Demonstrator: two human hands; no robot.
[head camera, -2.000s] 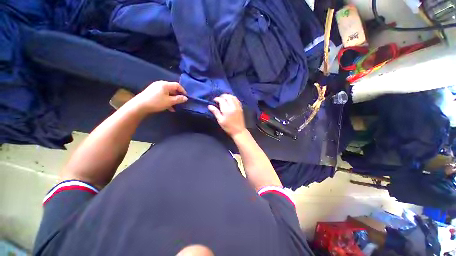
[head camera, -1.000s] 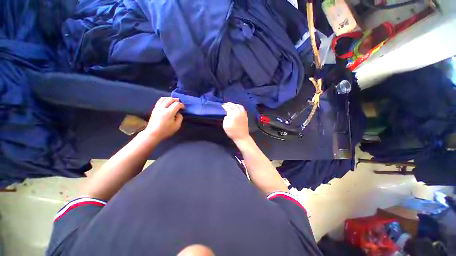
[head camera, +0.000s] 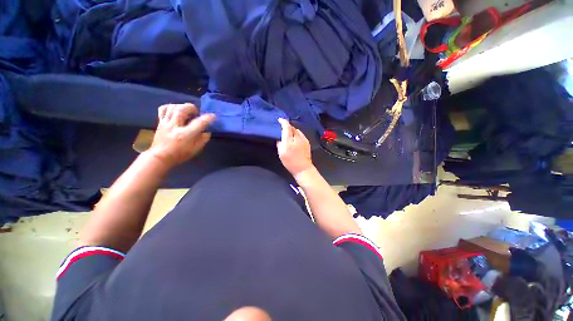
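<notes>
A navy garment (head camera: 242, 116) has a smooth narrow section stretched between my two hands, with a seam across its middle. My left hand (head camera: 179, 131) holds the section's left end, beside the long dark padded arm (head camera: 94, 97) that comes from the left. My right hand (head camera: 293, 147) pinches the section's right end between thumb and fingers. The rest of the garment joins a crumpled navy heap behind my hands. Small black snips with a red part (head camera: 339, 142) lie on the dark-covered table to the right of my right hand.
A tan block (head camera: 143, 140) sits under the padded arm. A tan cord (head camera: 398, 100) hangs at the right, beside a small clear plastic item (head camera: 431, 91). A red strap (head camera: 433, 36) lies at the upper right. A red bag (head camera: 449, 266) is on the floor.
My hands have moved apart, my left hand going left, and the narrow section between them now shows wider and flatter. The camera view has shifted somewhat.
</notes>
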